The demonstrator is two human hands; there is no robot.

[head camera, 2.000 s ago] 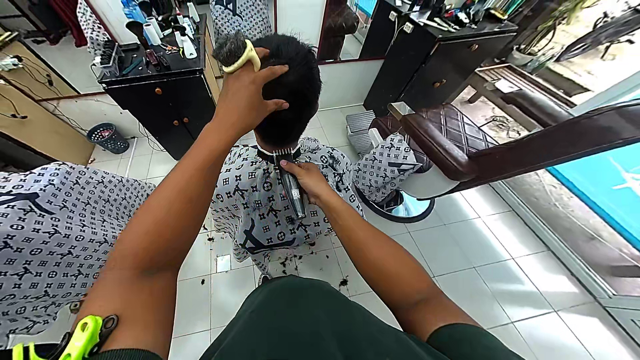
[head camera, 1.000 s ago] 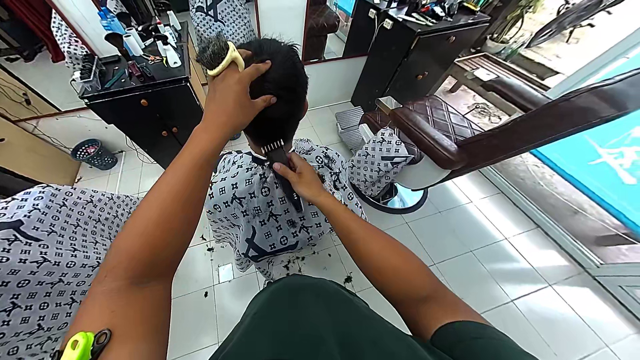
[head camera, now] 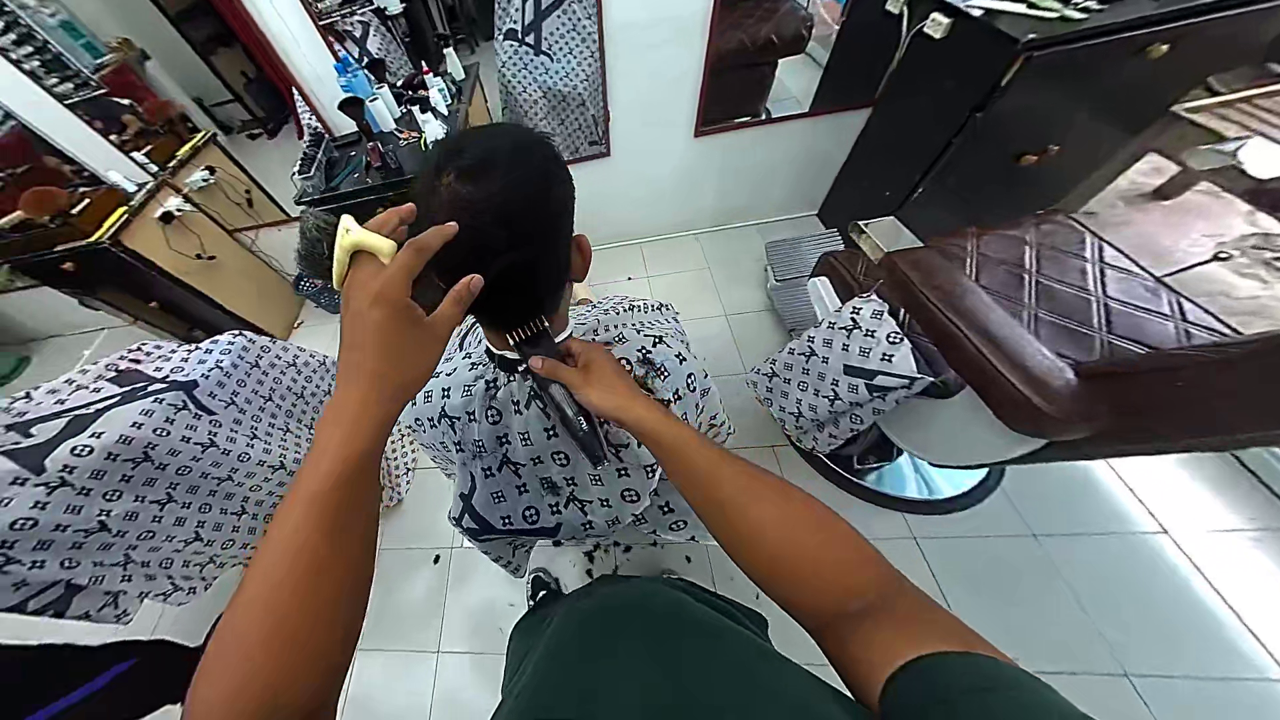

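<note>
A seated person with short dark hair point(head camera: 495, 200) has their back to me, draped in a white patterned barber cape point(head camera: 560, 460). My right hand point(head camera: 595, 380) grips a dark hair clipper point(head camera: 572, 410); its comb guard point(head camera: 527, 332) is at the nape, by the cape's collar. My left hand point(head camera: 395, 290) rests at the left side of the head with fingers spread. A cream-coloured handle point(head camera: 360, 248) with grey bristles point(head camera: 316, 240), apparently a neck brush, is hooked on its fingers.
To the left is another patterned cape point(head camera: 150, 470). A brown padded barber chair point(head camera: 1000, 310) stands at the right, a bundled cape point(head camera: 840, 375) beside it. Black cabinets point(head camera: 960, 130) and a counter with bottles point(head camera: 370, 160) line the wall. Hair clippings lie on the tiled floor.
The clipper stays near the nape, while its body now slants down to the right. The left hand has shifted lower on the side of the head. The view has shifted.
</note>
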